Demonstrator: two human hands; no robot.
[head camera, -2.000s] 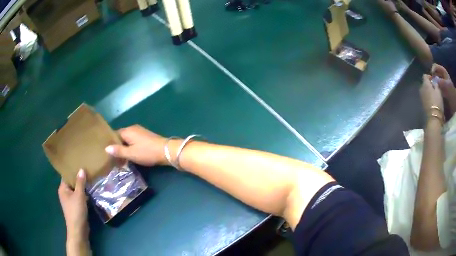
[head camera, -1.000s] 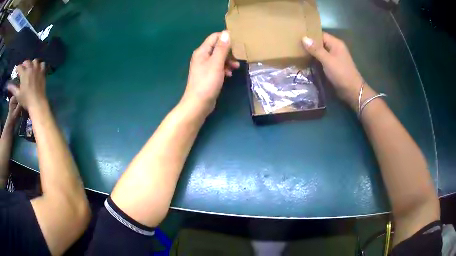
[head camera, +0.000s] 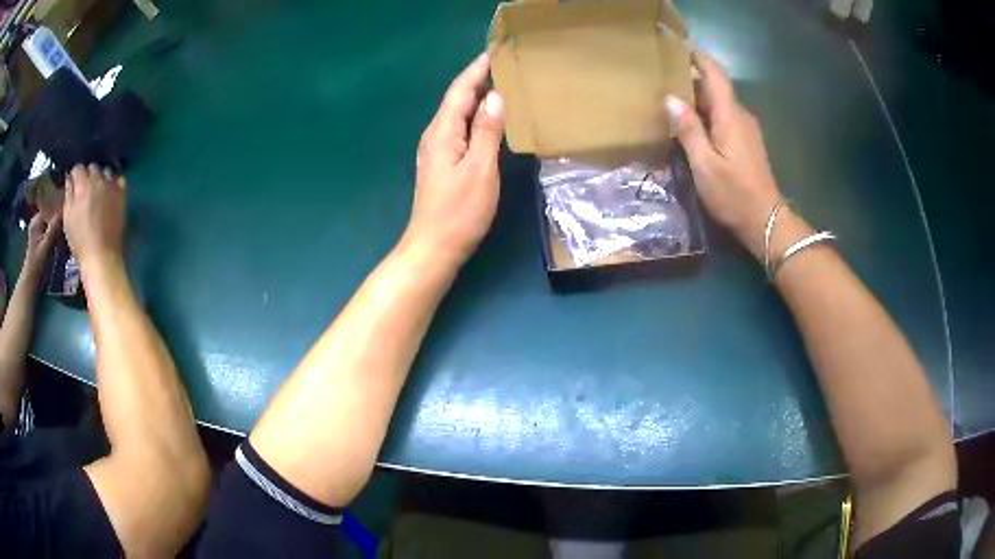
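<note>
An open small packing box (head camera: 627, 269), black outside and brown inside, lies on the green table ahead of me. Its brown box lid (head camera: 595, 82) stands up at the far side. A shiny, crinkled clear plastic bag (head camera: 611, 207) lies in the box, with a thin black cord (head camera: 655, 188) at its right part. My left hand (head camera: 458, 164) holds the lid's left edge, thumb on the near face. My right hand (head camera: 731, 153) holds the lid's right edge; some of its fingers are hidden behind the lid.
The glossy green table (head camera: 295, 317) has a curved pale near edge. At the left, a neighbour's hands (head camera: 93, 213) are over another small box (head camera: 66, 273), beside a black bundle (head camera: 82, 120) and a white power strip (head camera: 55, 60). Pale pipe legs (head camera: 851, 9) show at the upper right.
The view has swung from the table's other part to face the box. Over the last second, the lid tilts slightly more toward me and my hands have shifted a little along its sides.
</note>
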